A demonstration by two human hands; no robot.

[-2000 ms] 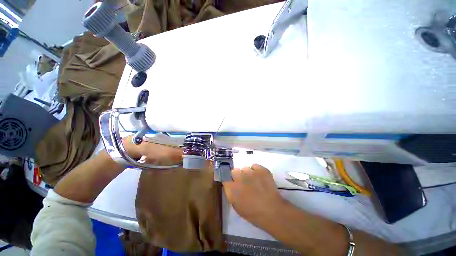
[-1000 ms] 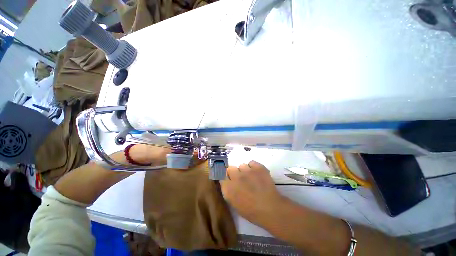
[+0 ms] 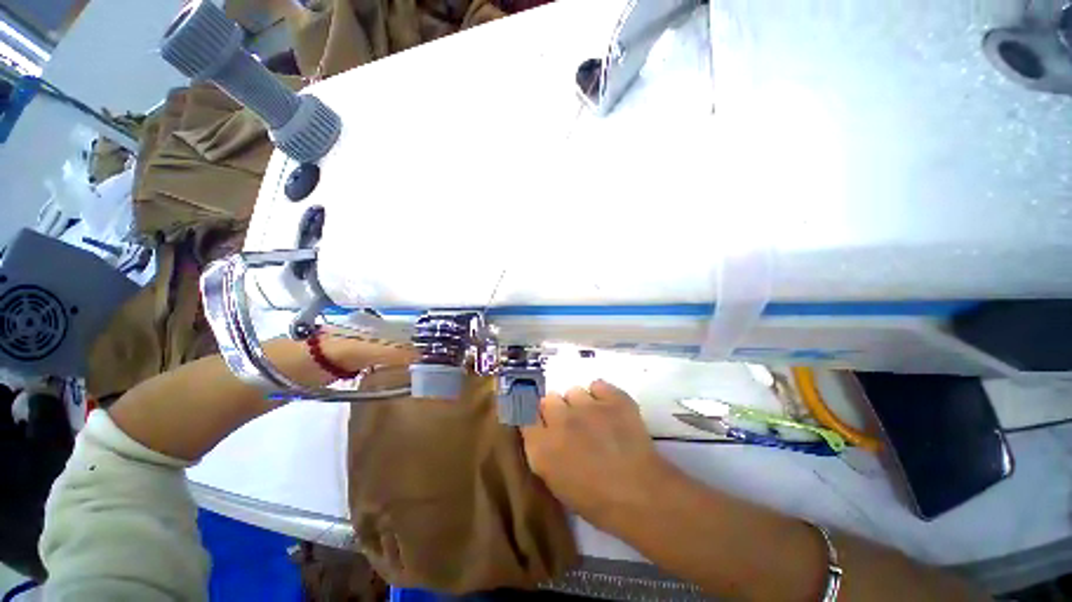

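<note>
A brown fabric panel (image 3: 441, 482) lies under the needle area of the white sewing machine head (image 3: 705, 176) and hangs over the table's front edge. My left hand (image 3: 359, 353) reaches behind the metal guard, left of the needle area; its fingertips are hidden by the machine parts. My right hand (image 3: 588, 441) rests at the panel's right edge, just right of the grey presser part (image 3: 521, 400), fingers bent with the tips down. Whether its fingers pinch the cloth cannot be seen. The needle itself is hidden.
Thread snips (image 3: 764, 427), an orange loop (image 3: 829, 409) and a black phone (image 3: 935, 441) lie right of my right hand. Brown fabric (image 3: 200, 176) is heaped at the far left beside a grey fan box (image 3: 53, 312). A blue bin (image 3: 253, 559) is below the table.
The panel's lower part has shifted right and creased since the first frame. My left forearm has moved slightly and its red bracelet now shows. My right hand stays beside the presser part.
</note>
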